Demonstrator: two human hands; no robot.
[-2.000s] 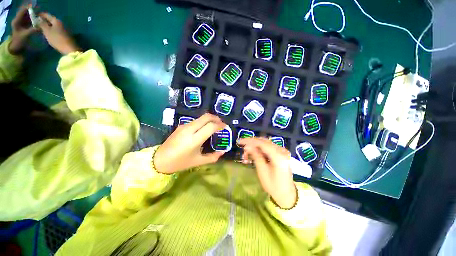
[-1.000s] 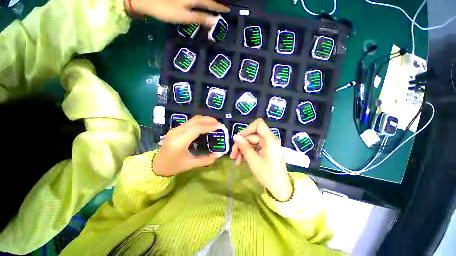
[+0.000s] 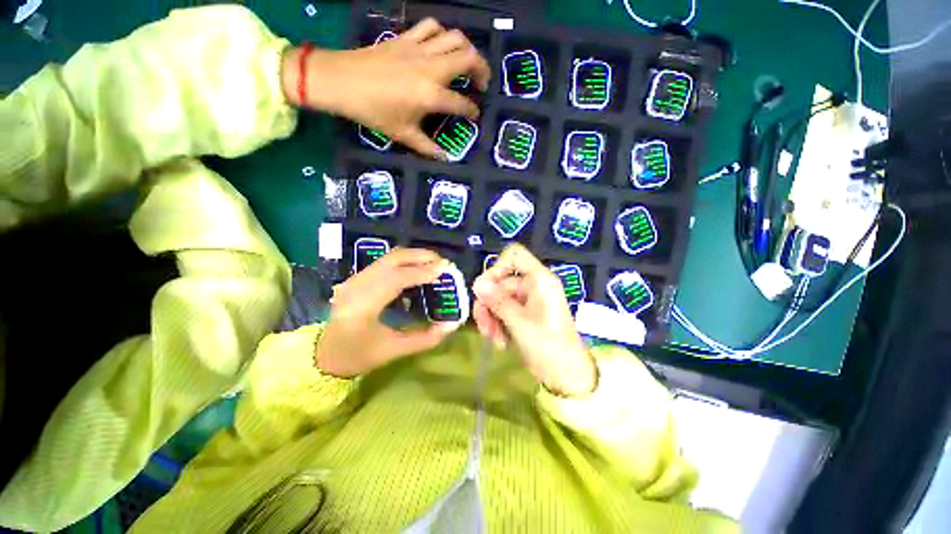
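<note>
My left hand holds a smartwatch between thumb and fingers above the near edge of the black compartment tray. Its black screen shows green lines and faces up; its rim is pale. My right hand is just right of it, fingertips pinched together close to the watch's right edge. Whether they touch it or hold something small cannot be told. Many pockets of the tray hold similar watches with green text. My hands partly hide the nearest row.
A coworker's hand with a red wrist cord reaches over the tray's far left pockets. A white power strip, black cables, white cable loops and a small plugged-in device lie on the green mat at right.
The coworker's arm has come in from the left over the tray, and its hand has moved down over the upper left pockets. The view has shifted slightly. My left hand still holds the watch.
</note>
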